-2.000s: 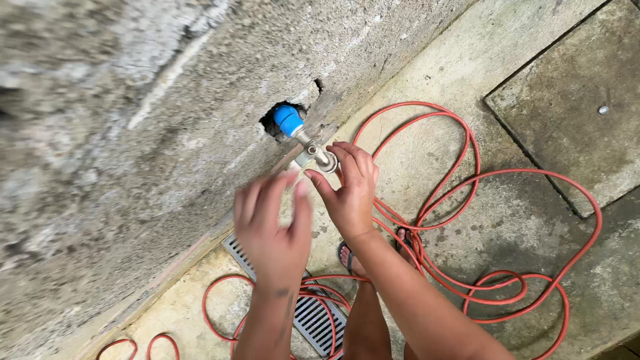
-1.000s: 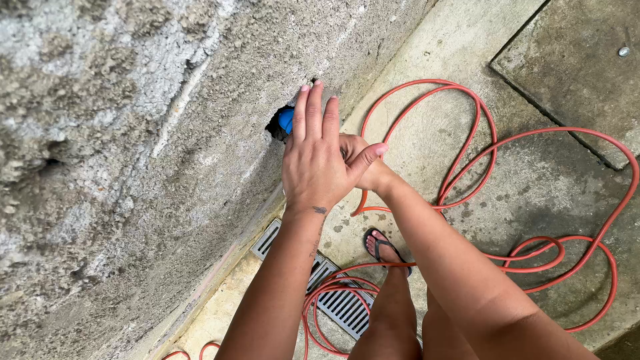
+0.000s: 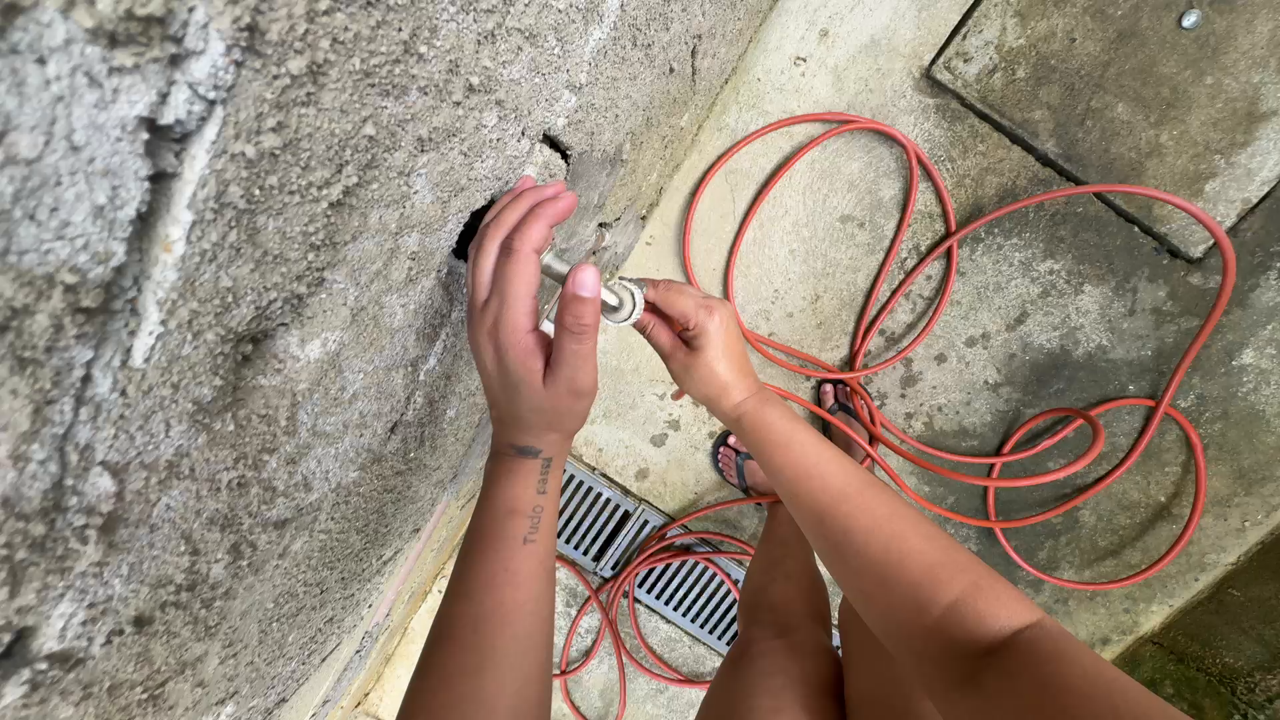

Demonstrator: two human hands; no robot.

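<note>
A metal tap [image 3: 562, 268] sticks out beside a hole in the rough concrete wall, with a round ridged fitting [image 3: 626, 302] at its outer end. The thumb and fingers of my right hand [image 3: 700, 345] pinch the edge of that fitting from the right. Over the tap's inner part is my left hand [image 3: 530, 310], thumb apart from the curved fingers; whether it touches the metal cannot be told. These fingers hide part of the hole and the tap's base.
An orange-red hose [image 3: 955, 240] lies in loops across the concrete floor and over the grated floor drain [image 3: 690, 600]. My feet in dark flip-flops [image 3: 738, 462] stand beside the hose. A concrete cover slab [image 3: 1120, 110] is at the upper right. The rough wall [image 3: 300, 300] fills the left side.
My left hand, laid across my right hand a second ago, has shifted off it, and the round fitting shows again. The blue part seen before is now hidden.
</note>
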